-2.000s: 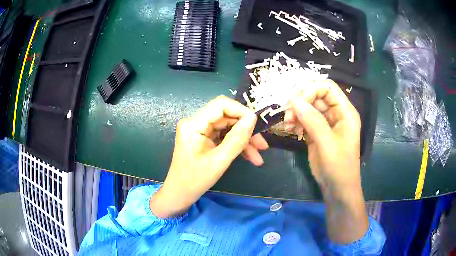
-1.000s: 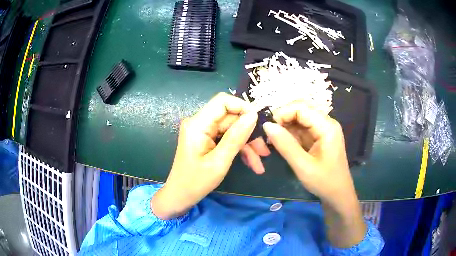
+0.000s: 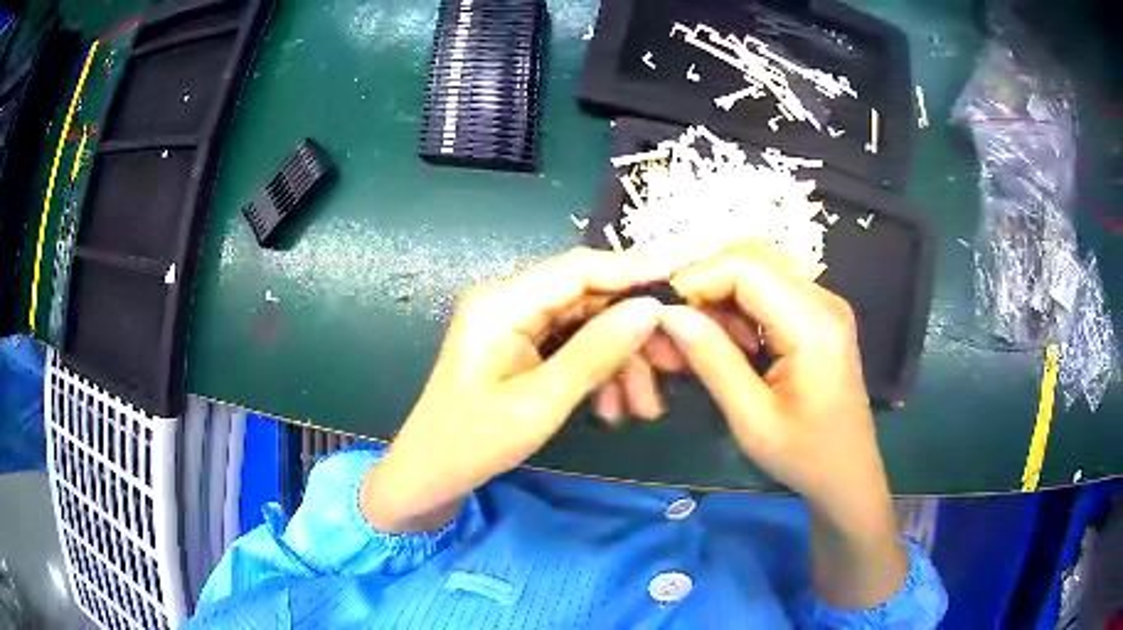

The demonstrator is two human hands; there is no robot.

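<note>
My left hand (image 3: 530,369) and my right hand (image 3: 782,369) meet at the fingertips in front of the near parts tray (image 3: 881,295). Between the fingertips they hold a black plastic housing (image 3: 665,294), mostly hidden by the fingers. Whether a white part sits in it cannot be seen. A heap of long white pins (image 3: 720,203) lies on the near tray, just beyond my hands. The far parts tray (image 3: 603,68) holds a sparser group of white sticks and small white clips.
A large housing stack (image 3: 487,86) stands at upper centre. A small housing group (image 3: 286,193) lies slanted at left. A black compartment tray (image 3: 123,209) runs along the left side. Clear plastic bags (image 3: 1028,197) lie at right. Tiny white clips are scattered on the green bench (image 3: 357,332).
My right hand has come from the white heap to my left hand, and the fingertips now meet around the black housing. The housing is more covered than before.
</note>
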